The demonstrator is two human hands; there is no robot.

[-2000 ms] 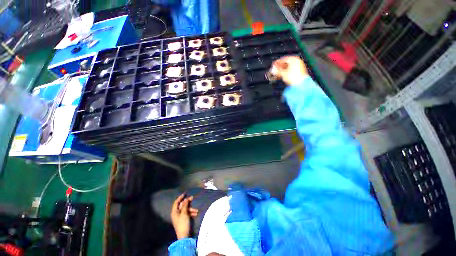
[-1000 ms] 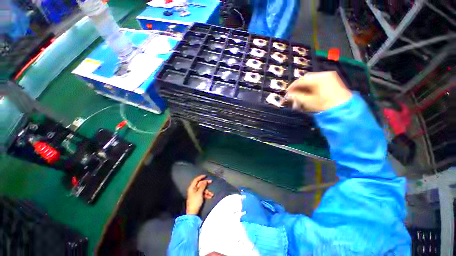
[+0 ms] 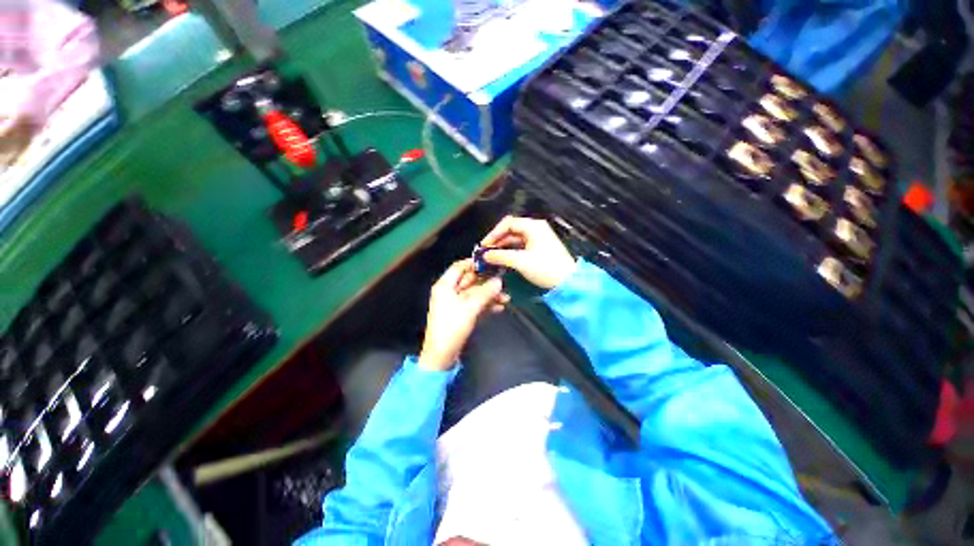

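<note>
My left hand (image 3: 457, 309) and my right hand (image 3: 529, 252) meet in front of my body, beyond the bench's front edge. Their fingertips hold a small dark part (image 3: 483, 261) between them, mostly hidden by the fingers. Whether it is one part or two I cannot tell. The press fixture (image 3: 358, 208) stands on the green bench to the left, with its red handle (image 3: 291, 139) at the back. The right-hand parts tray (image 3: 684, 160) tops a tall black stack and holds rows of beige square parts (image 3: 803, 201) on its right side.
A black gridded tray (image 3: 128, 309) lies on the bench at left, with shiny parts along its near-left edge. A blue box unit (image 3: 470, 75) stands behind, between fixture and stack. A lower black tray (image 3: 924, 320) with a red tag (image 3: 917, 197) is at far right.
The view has turned left. My right hand has come from the tray stack to my body's front, and my left hand has risen from my lap to meet it at the small dark part.
</note>
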